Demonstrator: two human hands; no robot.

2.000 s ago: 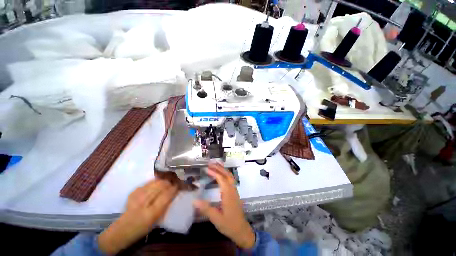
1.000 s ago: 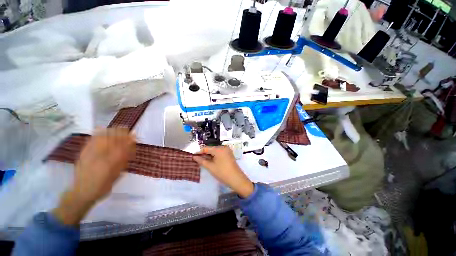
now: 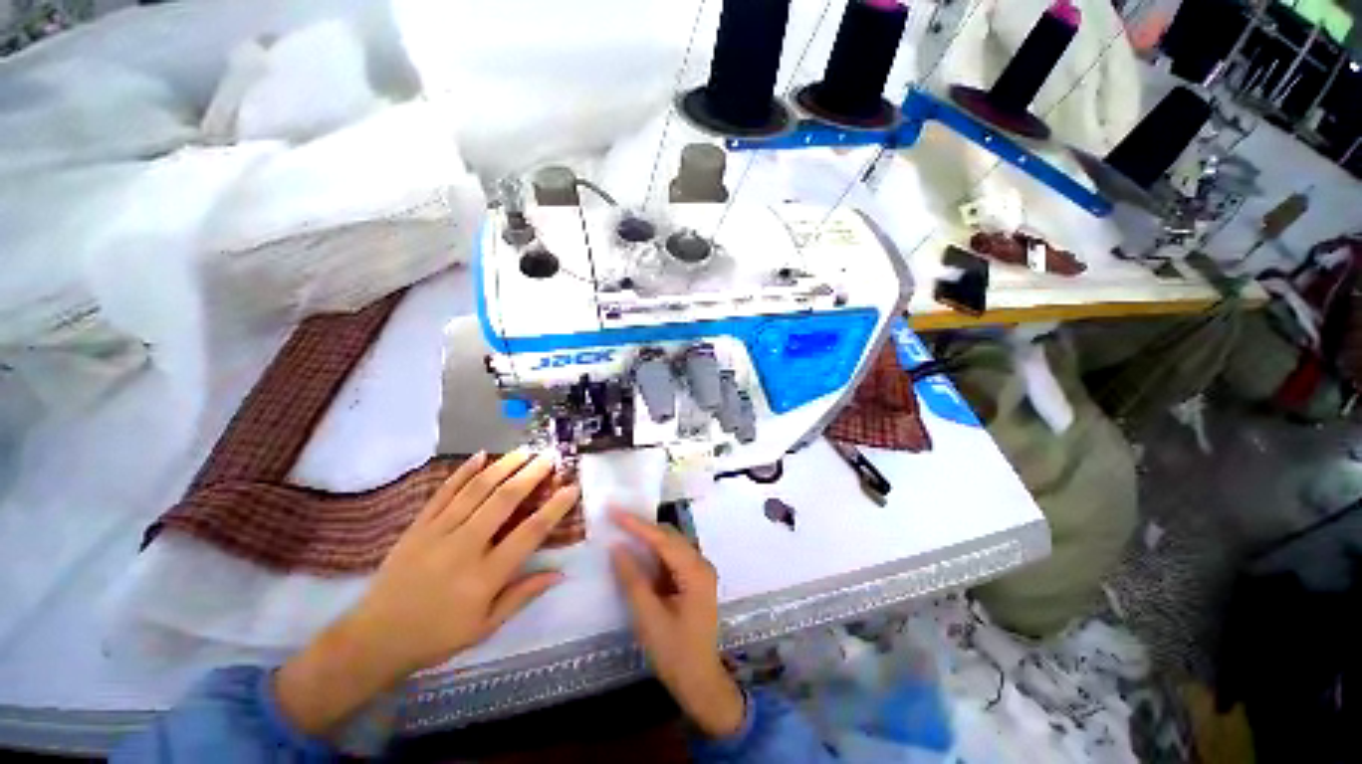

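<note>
A reddish-brown checked strip [image 3: 336, 523] lies over white wadding [image 3: 209, 605] left of the overlock machine [image 3: 687, 306]. Its right end is by the needle area [image 3: 586, 418]. My left hand [image 3: 463, 560] lies flat on the strip's right part, fingers spread, fingertips near the presser foot. My right hand [image 3: 669, 597] touches a small white piece [image 3: 623, 485] just right of the strip's end, thumb and fingers slightly apart; whether it pinches it I cannot tell.
Another checked strip [image 3: 299, 388] lies diagonally at left. White wadding sheets [image 3: 329, 224] are heaped behind. Black thread cones [image 3: 747, 67] stand on a blue stand. Snips [image 3: 862, 472] and a checked piece [image 3: 884, 403] lie right of the machine. Scraps [image 3: 956, 657] cover the floor.
The checked strip has moved a little down, its end at the needle area. My left hand has moved right and down onto it. My right hand has left the strip's end for the white piece.
</note>
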